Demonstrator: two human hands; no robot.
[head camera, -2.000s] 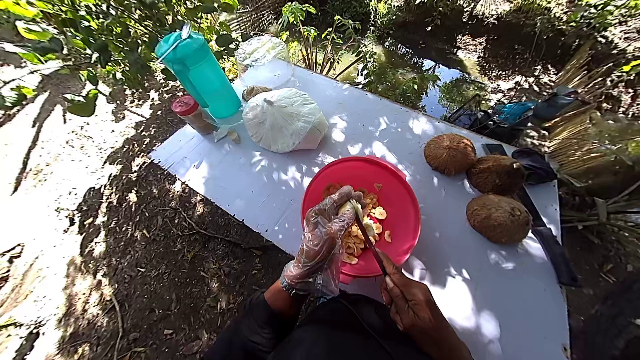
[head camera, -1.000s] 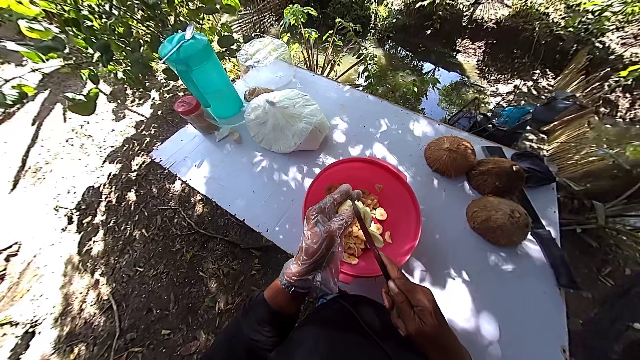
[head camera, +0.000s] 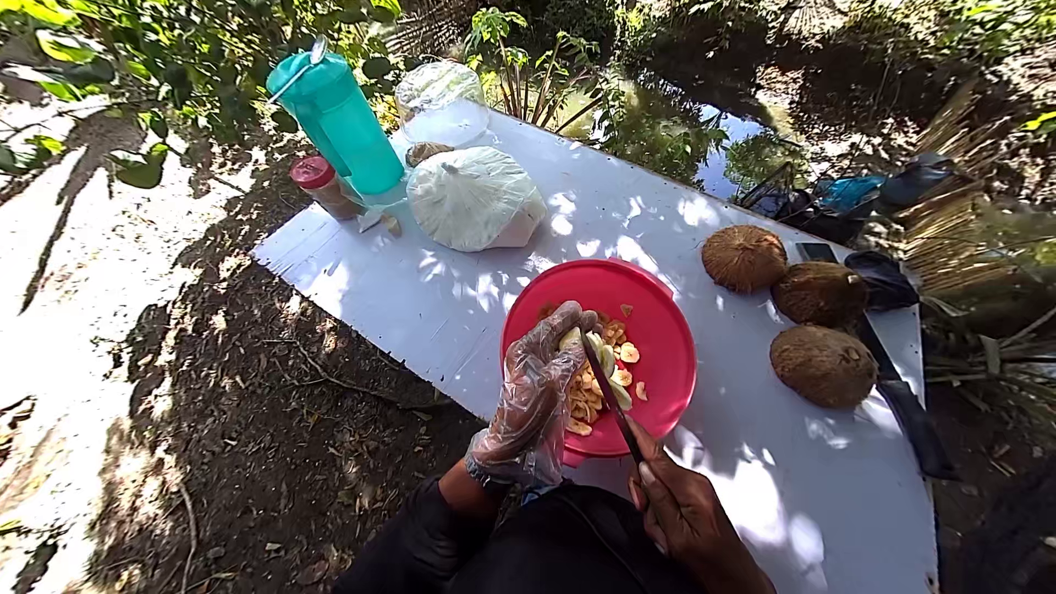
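Observation:
My left hand (head camera: 536, 379), in a clear plastic glove, holds a pale peeled fruit (head camera: 571, 338), perhaps a banana or plantain, over a red plastic bowl (head camera: 670, 346). The fingers hide much of the fruit. In my bare right hand (head camera: 681, 503) is a knife (head camera: 609, 388), its dark blade slanting up to the fruit beside my gloved fingertips. Pale slices hang by the blade. Below them, many round cut slices (head camera: 586, 400) lie in the bowl.
On the white table (head camera: 379, 305), a teal pitcher (head camera: 346, 124), a red-lidded jar (head camera: 326, 186) and a tied plastic bag (head camera: 474, 198) stand at the back left. Three brown coconuts (head camera: 823, 365) lie at the right, beside a long dark sheath or blade (head camera: 916, 425). Water lies beyond the table.
The knife and my right hand have shifted slightly at the fruit. More pale slices show beside the blade than two seconds ago. Both hands remain over the bowl's near side.

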